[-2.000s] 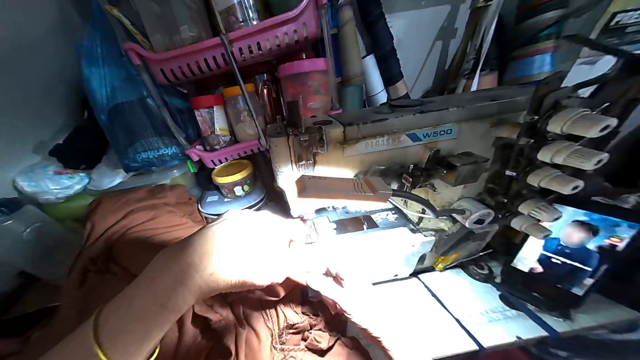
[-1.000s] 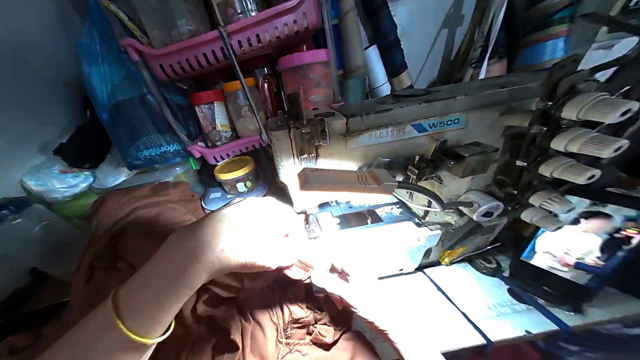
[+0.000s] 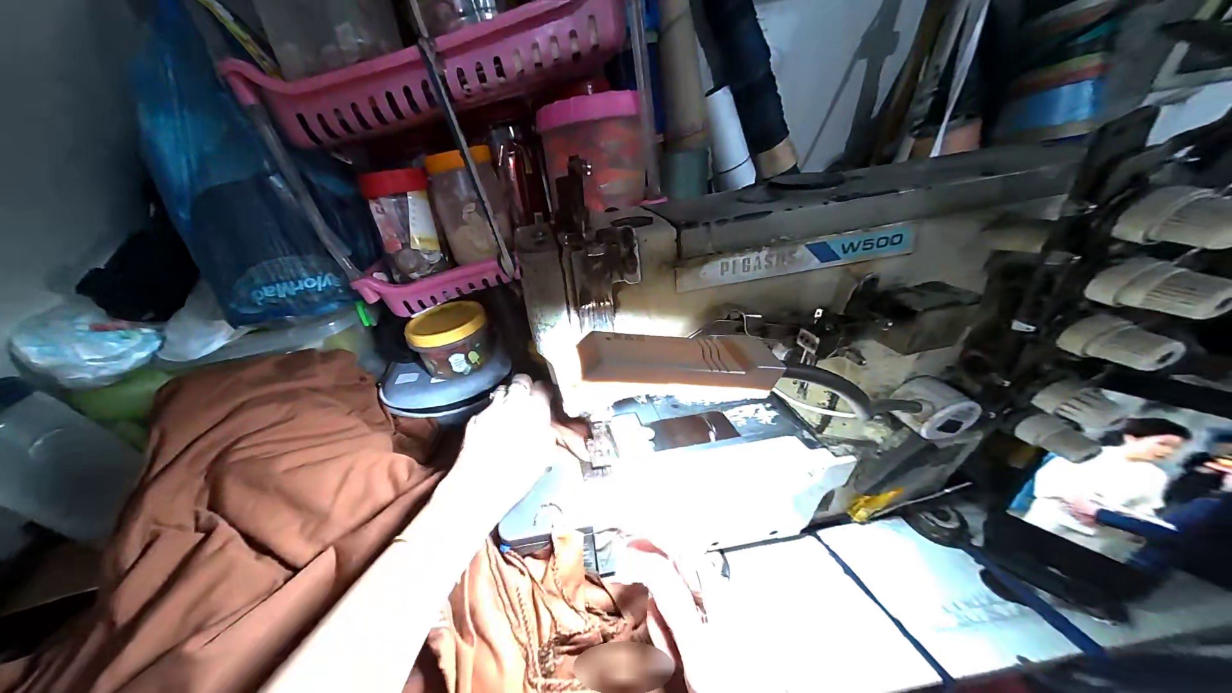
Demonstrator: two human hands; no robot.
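A Pegasus W500 sewing machine (image 3: 847, 250) fills the middle and right, a brown lamp (image 3: 679, 364) glaring over its bed. My left hand (image 3: 520, 419) reaches behind the presser foot (image 3: 602, 445), its fingers at the far side by the brown fabric; glare hides whether they grip it. Low in the view, my right hand (image 3: 664, 587) is overexposed beside gathered brown cloth (image 3: 549, 616) at the bed's front edge; its hold is unclear. More brown fabric (image 3: 260, 481) lies heaped to the left of my left forearm.
Pink baskets (image 3: 462, 77) with lidded jars stand behind the machine. A yellow-lidded jar (image 3: 448, 337) sits on a dark round container. Thread cones (image 3: 1155, 279) and a device with a lit screen (image 3: 1097, 500) are at the right. A blue plastic bag (image 3: 241, 192) hangs at the left.
My left hand has moved away from me, from the front of the presser foot to behind it. The machine bed's front corner and the cloth below it now show.
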